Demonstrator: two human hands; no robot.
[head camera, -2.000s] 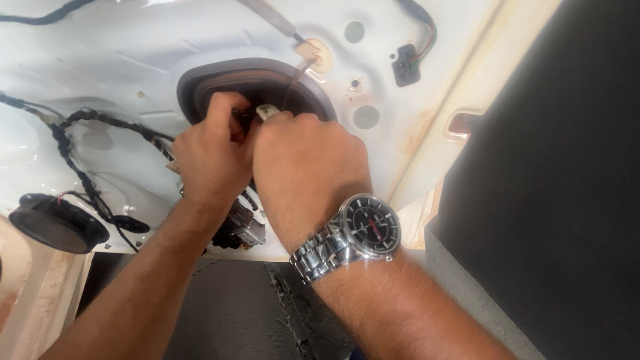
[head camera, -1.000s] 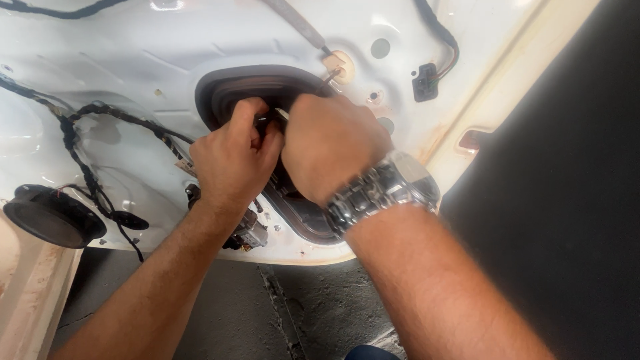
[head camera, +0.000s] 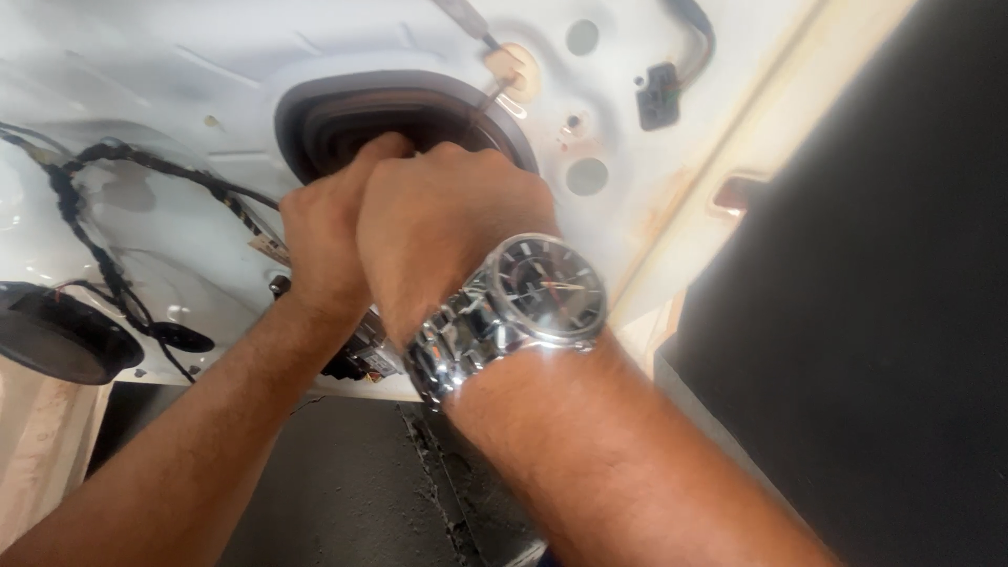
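My left hand and my right hand are side by side at the oval opening in a white metal car door panel. Both have bent fingers whose tips are hidden in the dark opening, so what they hold cannot be seen. A metal-band wristwatch is on my right wrist. Just above the hands, a thin rod or cable runs past a beige plastic piece at the opening's upper right edge. Below my left hand, a dark part with a metal body is partly covered.
A black taped wiring harness runs down the panel's left side, near a round black speaker. An electrical connector hangs at upper right. Grey floor shows under the door's lower edge, and a dark surface fills the right.
My right hand has turned so the watch face shows again, unlike one second ago. The two hands now overlap more closely at the opening.
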